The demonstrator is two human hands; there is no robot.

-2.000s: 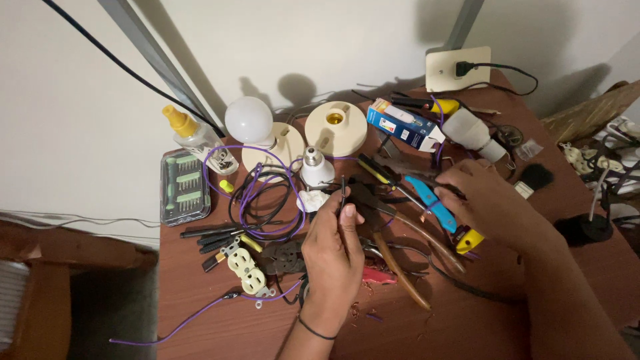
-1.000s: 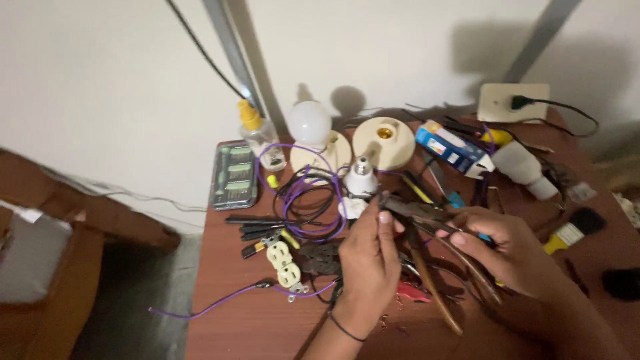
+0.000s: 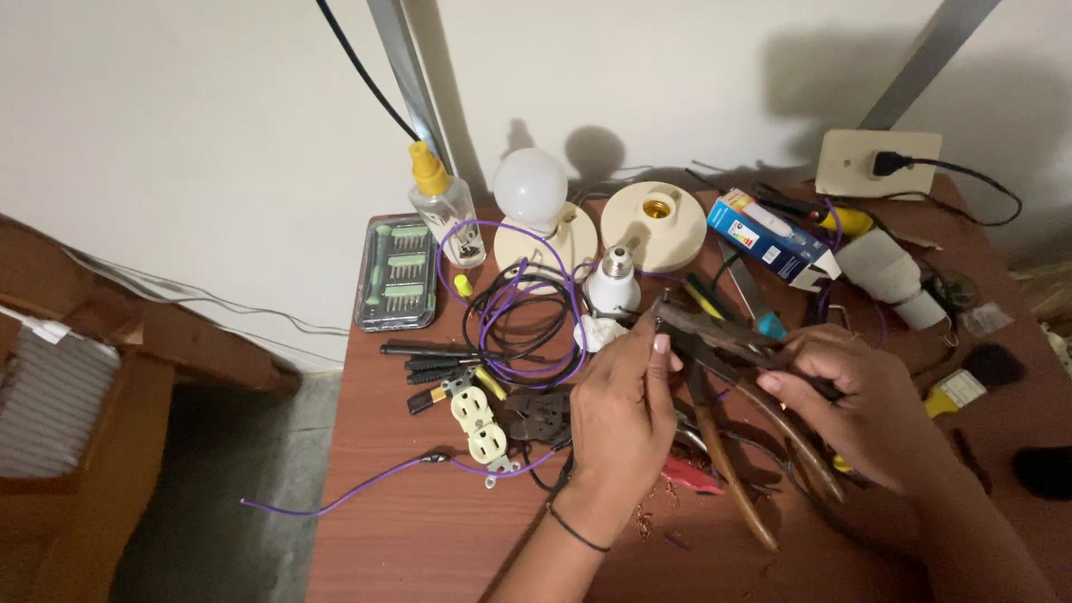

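Note:
My left hand [image 3: 624, 414] pinches a small dark piece, perhaps a wire end, mostly hidden by its fingertips. My right hand [image 3: 854, 398] grips a dark metal hand tool [image 3: 712, 322], apparently pliers, whose head reaches my left fingertips. Beneath lies a cutting tool with long brown handles [image 3: 733, 481]. Left of my hands are a coil of purple and black wire [image 3: 523, 331], a cream duplex receptacle [image 3: 479, 423] and a dark metal tool [image 3: 536, 416]. An LED bulb [image 3: 611, 289] stands base up behind my left hand. A red-handled tool [image 3: 693, 476] lies partly under the brown handles.
Along the back are a spray bottle [image 3: 448, 209], a bit set case [image 3: 397, 272], a round bulb [image 3: 530, 188] on a lampholder, another lampholder [image 3: 653, 226] and a bulb box [image 3: 770, 239]. At right are another bulb [image 3: 892, 276], a paintbrush [image 3: 959, 392] and a plugged wall outlet [image 3: 921, 167].
My right hand has moved from beside the blue-handled tool to hold the dark tool, its head now at my left fingertips. My left hand keeps its pinch. The view has shifted.

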